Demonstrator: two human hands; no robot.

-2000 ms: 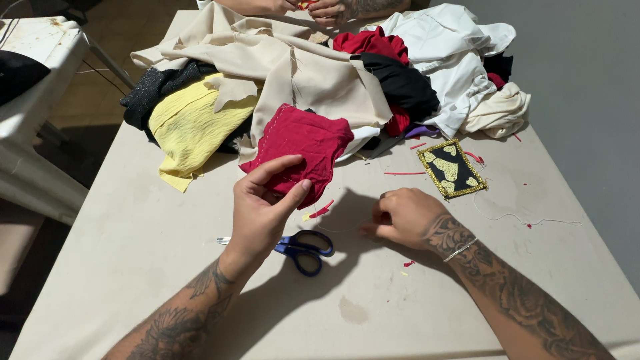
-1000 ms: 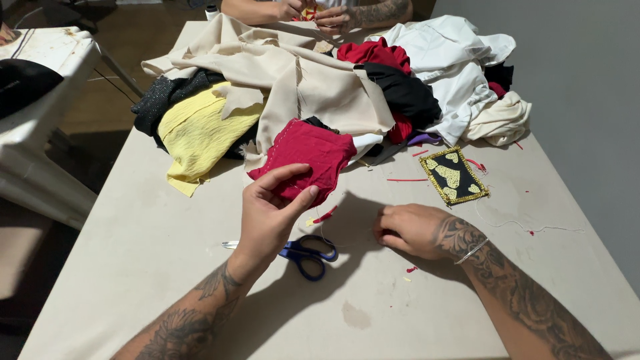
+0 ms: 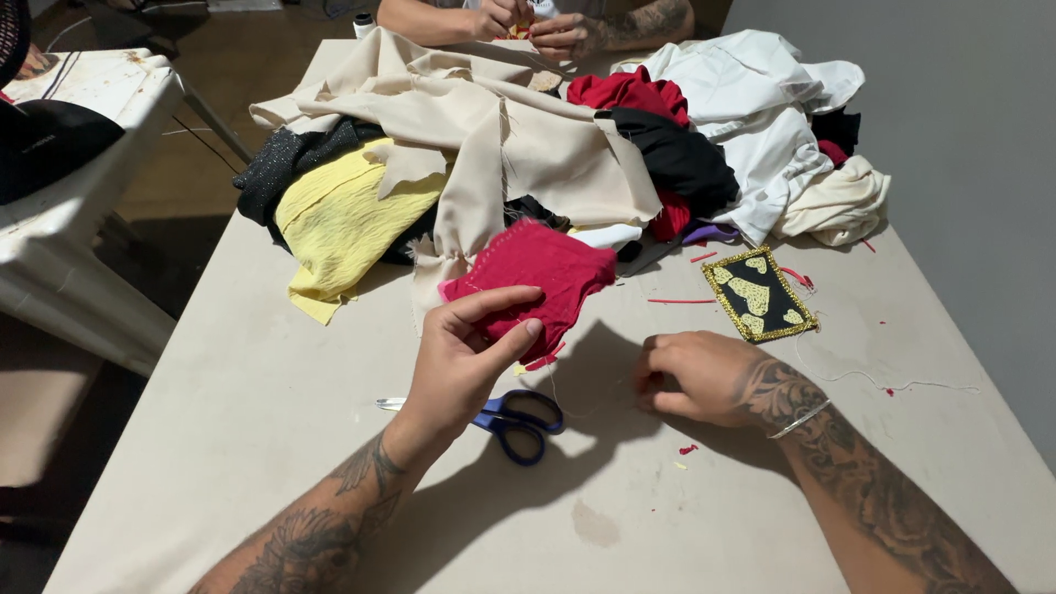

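My left hand (image 3: 470, 355) pinches a red fabric piece (image 3: 540, 276) between thumb and fingers; pale stitches run along its upper left edge. Beneath that hand lie blue-handled scissors (image 3: 516, 421), their blades partly covered by it. My right hand (image 3: 701, 379) is low over the table with curled fingers; a thin thread hangs from the red fabric toward it, and whether the fingertips hold a needle or thread cannot be told. Beyond the right hand rests a black rectangular patch (image 3: 755, 293) with yellow hearts and a gold sequined border.
A heap of cloth spans the table's far side: beige (image 3: 561, 148), yellow (image 3: 355, 214), black (image 3: 672, 157) and white (image 3: 734, 82). A person's hands (image 3: 536, 29) work across the table. Red scraps and a loose thread (image 3: 891, 386) lie at right. A black iron (image 3: 58, 144) stands on a side table.
The red fabric has stayed in my left hand and now tilts differently. My right hand remains near the same spot, its fingers slightly shifted. The scissors and the patch have not moved.
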